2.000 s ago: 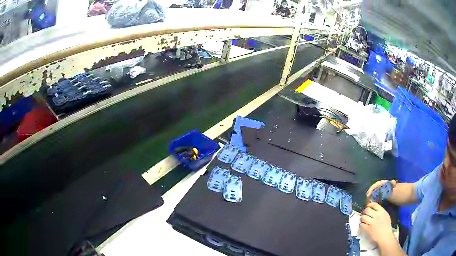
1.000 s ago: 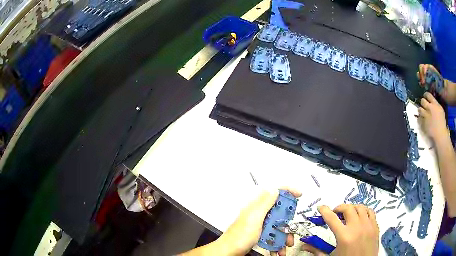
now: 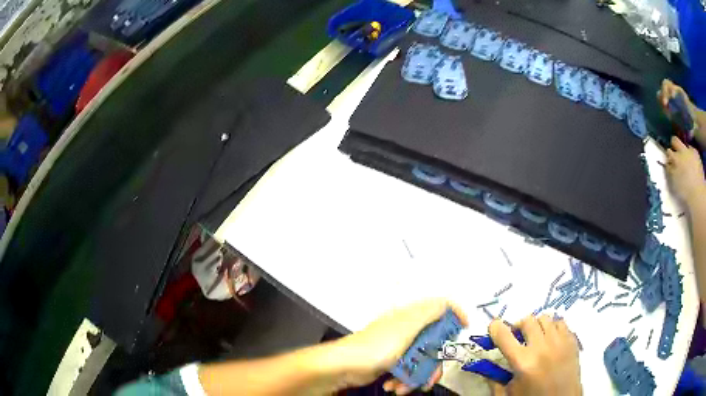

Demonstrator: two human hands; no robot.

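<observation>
My left hand [image 3: 402, 336] holds a blue-grey plastic housing [image 3: 426, 349] over the front edge of the white table, its thumb along the top side. My right hand [image 3: 542, 352] grips side cutters [image 3: 474, 354] with blue handles. The silver jaws are at the housing's right side; whether they are closed on it is too blurred to tell. Thin gate stubs [image 3: 574, 288] lie scattered on the white top behind my right hand.
A black foam stack [image 3: 495, 131] carries housings in a row. Untrimmed housings [image 3: 628, 367] lie at right. Beyond are a small blue bin [image 3: 371, 23] and dark green conveyor [image 3: 255, 46]. Black sheets [image 3: 201, 162] lie left. Another person's hands [image 3: 683, 166] hold something at far right.
The view has shifted slightly, so the stack sits lower and further right. The housing in my left hand is tilted more, with the cutters still against its right side.
</observation>
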